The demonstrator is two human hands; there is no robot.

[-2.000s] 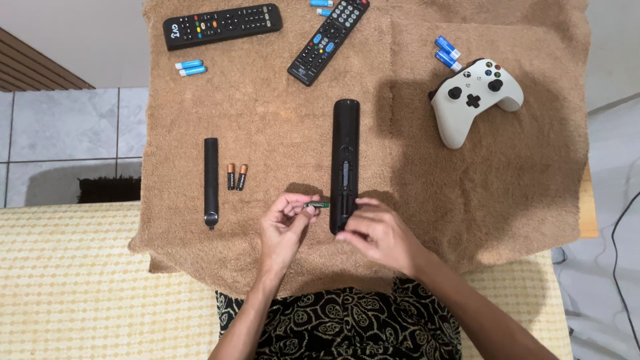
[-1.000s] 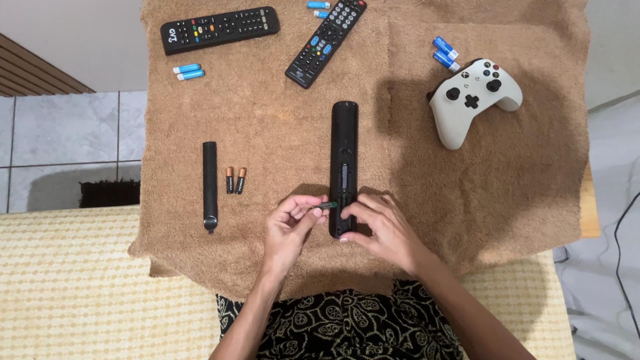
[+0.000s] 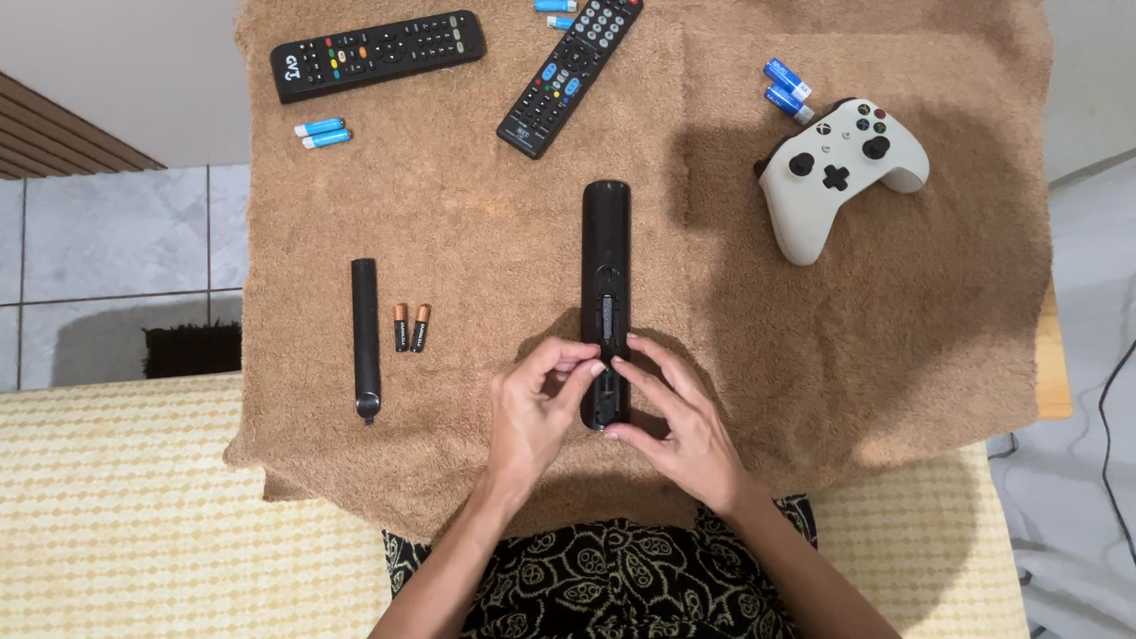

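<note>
A black remote control point(image 3: 607, 240) lies back side up on the towel, its long battery compartment uncovered. My left hand point(image 3: 546, 399) pinches a small green battery point(image 3: 609, 376) at the lower part of that compartment; fingertips hide much of it. My right hand point(image 3: 679, 413) rests its fingertips on the remote's right edge and lower end. To the left lies a narrow black battery cover point(image 3: 365, 333), and beside it are two black and copper Duracell batteries point(image 3: 411, 328).
On the brown towel point(image 3: 461, 222) are a black remote point(image 3: 382, 55), another black remote point(image 3: 568, 80), light-blue batteries point(image 3: 323, 132), blue batteries point(image 3: 787, 90) and a white game controller point(image 3: 843, 169). A patterned cloth covers my lap.
My left hand has moved right with the green battery, from beside the remote to over its compartment. The fingers of my right hand have shifted along the remote's edge.
</note>
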